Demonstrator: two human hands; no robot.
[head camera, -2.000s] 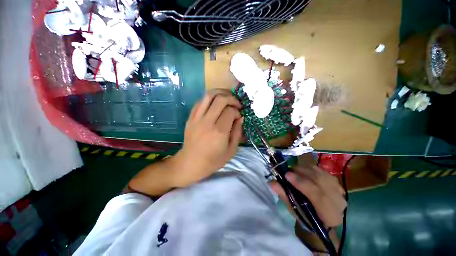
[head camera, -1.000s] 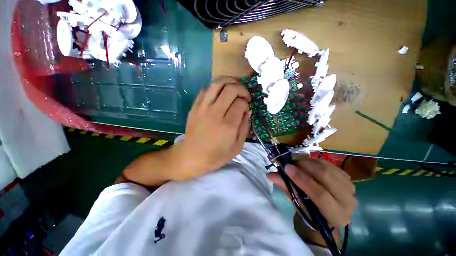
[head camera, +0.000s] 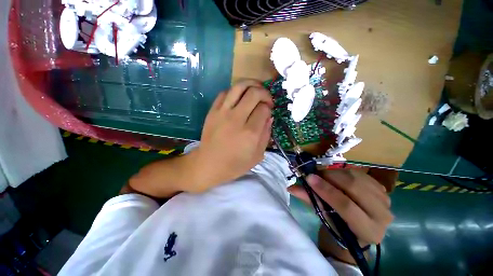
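Observation:
The green PCB panel (head camera: 305, 128) lies on the tan work mat near its front edge. White discs (head camera: 296, 78) with red leads lie over its left part, and more white discs (head camera: 348, 110) fringe its right side. My left hand (head camera: 238, 129) is at the panel's left edge with fingers curled; what its fingertips hold is hidden. My right hand (head camera: 351, 202) grips the black soldering iron (head camera: 324, 207). The iron's thin tip and guide tube reach the panel's lower left part, close to my left fingertips. Exact tip contact is too small to tell.
A loose pile of white discs (head camera: 116, 32) lies on a clear tray (head camera: 167, 89) at left, beside pink bubble wrap (head camera: 32, 89). A black fan with wire guard (head camera: 281, 9) stands behind. A tan tip cleaner (head camera: 469, 89) and the mat (head camera: 405, 70) are at right.
The view has shifted, so the fan and disc pile sit higher in the picture. Both hands stay at the panel, with the iron held in nearly the same place.

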